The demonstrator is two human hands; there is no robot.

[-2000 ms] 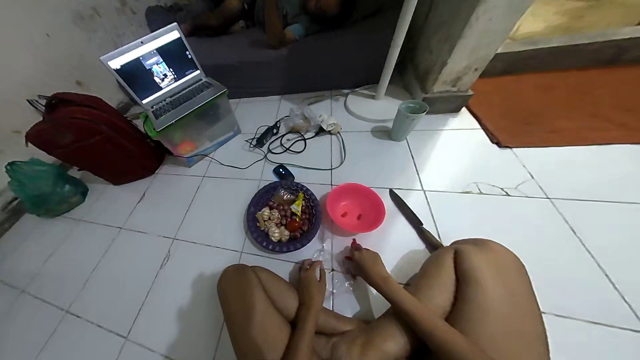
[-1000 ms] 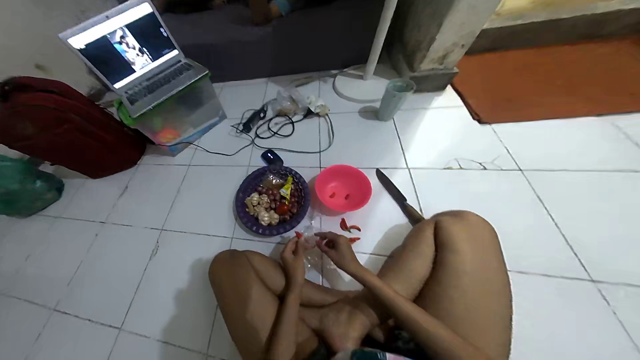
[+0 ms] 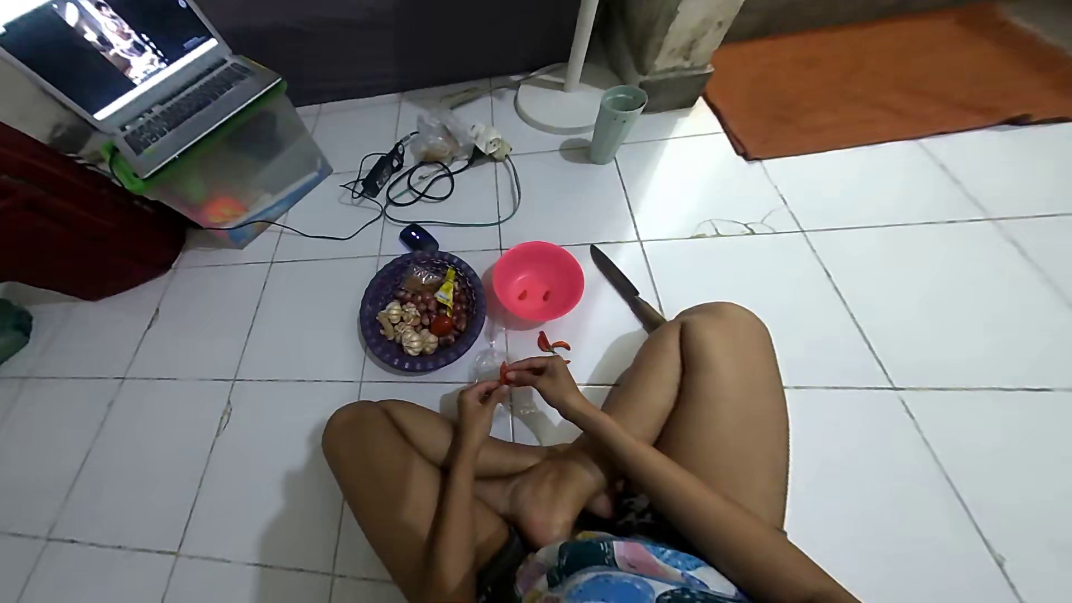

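Note:
Between my two hands, above my crossed legs, is a small red chili pepper [image 3: 504, 373]. The fingers of my left hand [image 3: 480, 404] pinch it from below, and those of my right hand [image 3: 544, 381] touch it from the right. Several red chilies [image 3: 553, 343] lie on the floor just beyond my right hand. A pink plastic bowl [image 3: 538, 282] behind them holds two small red pieces. At its left, a dark purple basket [image 3: 368, 322] holds garlic bulbs [image 3: 412, 328], shallots, a red tomato [image 3: 441, 325] and a yellow packet [image 3: 446, 289]. Clear plastic [image 3: 494, 366] lies near my hands.
A knife [image 3: 615, 272] lies right of the bowl, its handle by my right knee. Farther off are a computer mouse [image 3: 419, 238], cables [image 3: 435, 184], a green tumbler [image 3: 617, 124] and a white stand base [image 3: 561, 102]. A laptop [image 3: 159, 92] rests on a plastic box [image 3: 243, 167]; an orange mat [image 3: 879, 75] lies right.
Several red chilies now show on the floor beyond my right hand, where two seconds ago only one red bit showed at my fingers. My hands have come together at a chili. The view has shifted.

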